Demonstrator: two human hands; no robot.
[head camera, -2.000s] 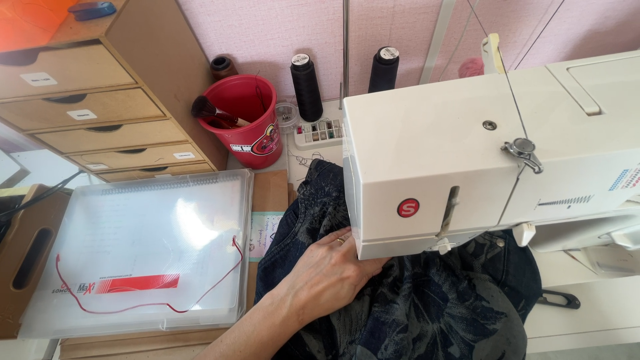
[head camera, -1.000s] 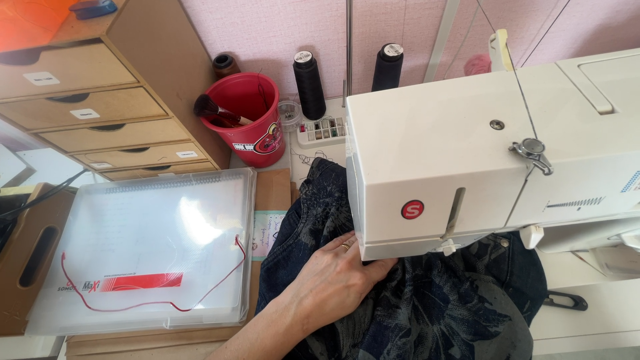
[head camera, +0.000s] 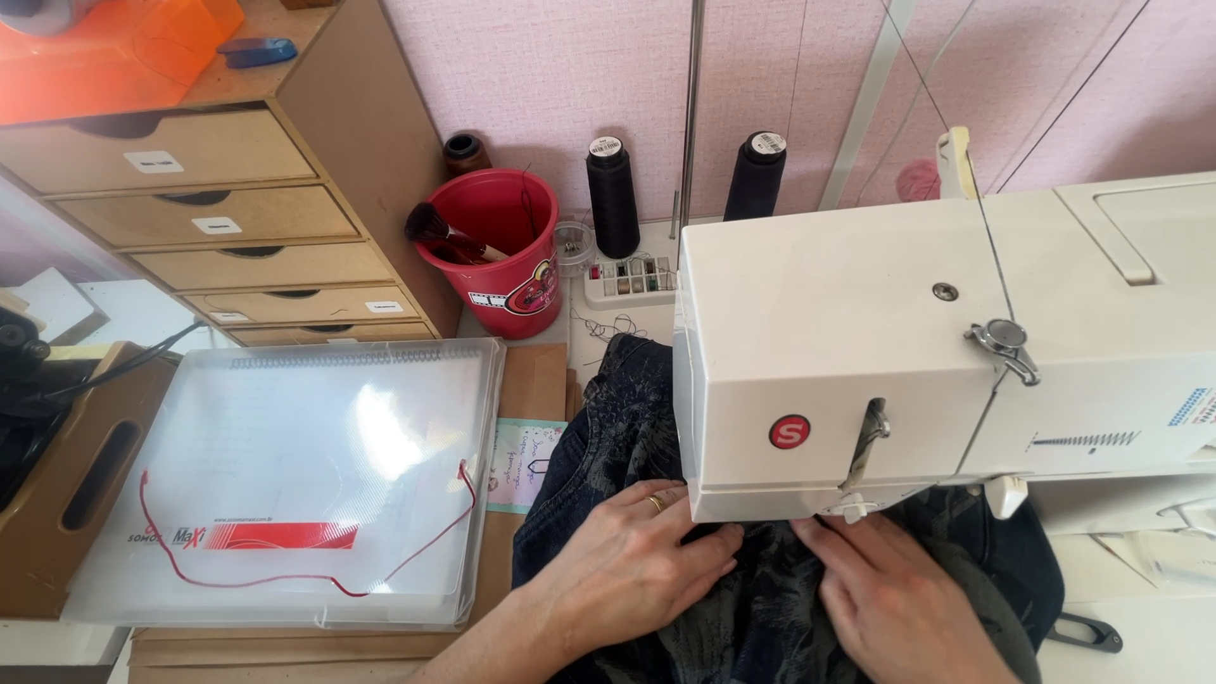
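A cream sewing machine (head camera: 807, 332) reaches in from the right, a thread running down its front. Dark patterned denim fabric (head camera: 636, 399) is bunched beneath its head and spreads toward me. My left hand (head camera: 646, 560) rests on the fabric at the head's lower left corner, a ring on one finger, fingers bent. Just right of it, my right hand (head camera: 874, 579) presses on the fabric below the head, its fingertips partly under the machine's edge. The needle and presser foot are hidden behind the head.
A translucent plastic folder (head camera: 285, 456) with a red cord lies at left on brown paper. Behind stand a wooden drawer unit (head camera: 218, 218), a red bucket (head camera: 503, 275) with brushes, black thread cones (head camera: 613, 204) and a bobbin tray (head camera: 632, 283). Black-handled scissors (head camera: 1088, 632) lie at lower right.
My right hand, not seen in the earlier frames, is now on the fabric below the machine head. My left hand remains near the head's lower left corner, its fingers more bent.
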